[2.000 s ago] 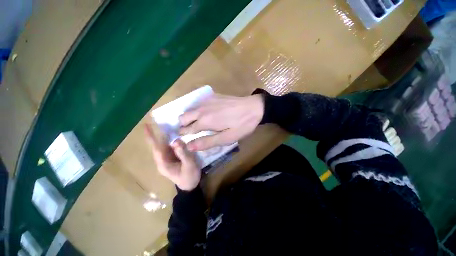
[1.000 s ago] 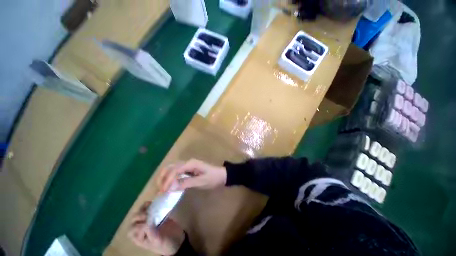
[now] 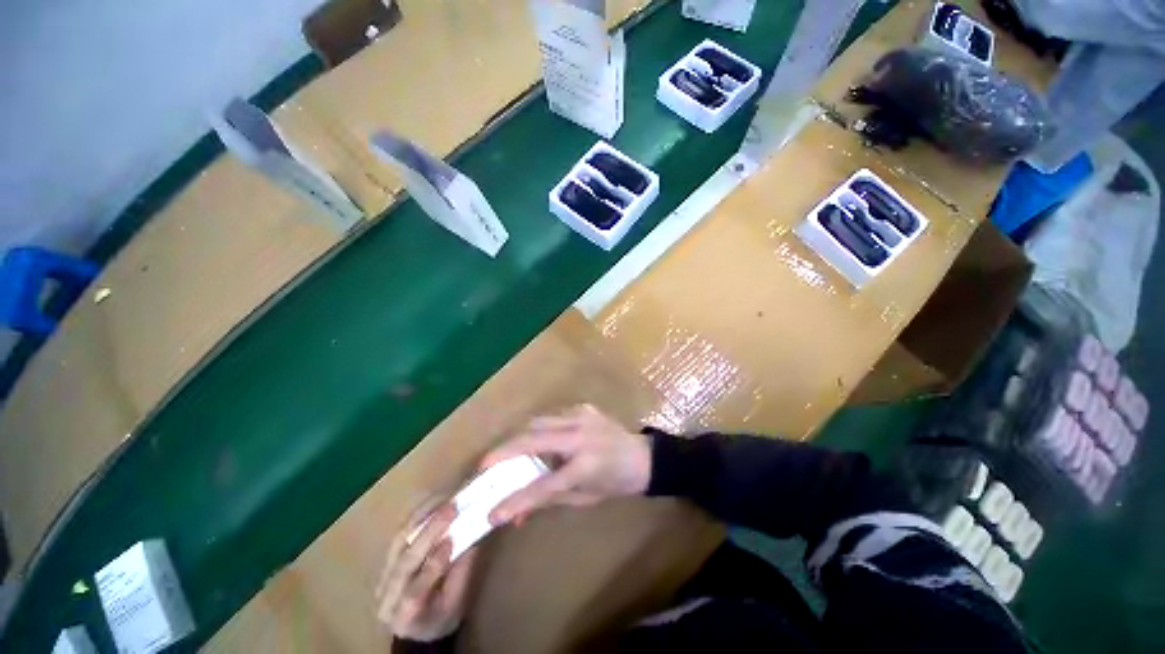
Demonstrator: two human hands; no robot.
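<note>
A small white box (image 3: 492,503) is held tilted above the cardboard-covered bench (image 3: 562,581), low in the middle of the view. My left hand (image 3: 428,577) grips its lower left end, with the fingers around the edge. My right hand (image 3: 578,463) holds its upper right end with thumb and fingers. Both hands are bare with dark sleeves. The fingers cover both ends of the box. It looks closed, and no black items show in it.
An open white tray with black units (image 3: 862,228) sits on the bench. Another such tray (image 3: 604,194) is on the green belt (image 3: 345,371). Pale cartons (image 3: 581,70) stand upright along it. A closed box (image 3: 143,595) is lower left. A clear plastic bag (image 3: 965,109) lies upper right.
The view has shifted, bringing more trays, the plastic bag and cartons into sight at the top. The box, earlier pressed under my right hand, is now held up and turned between both hands.
</note>
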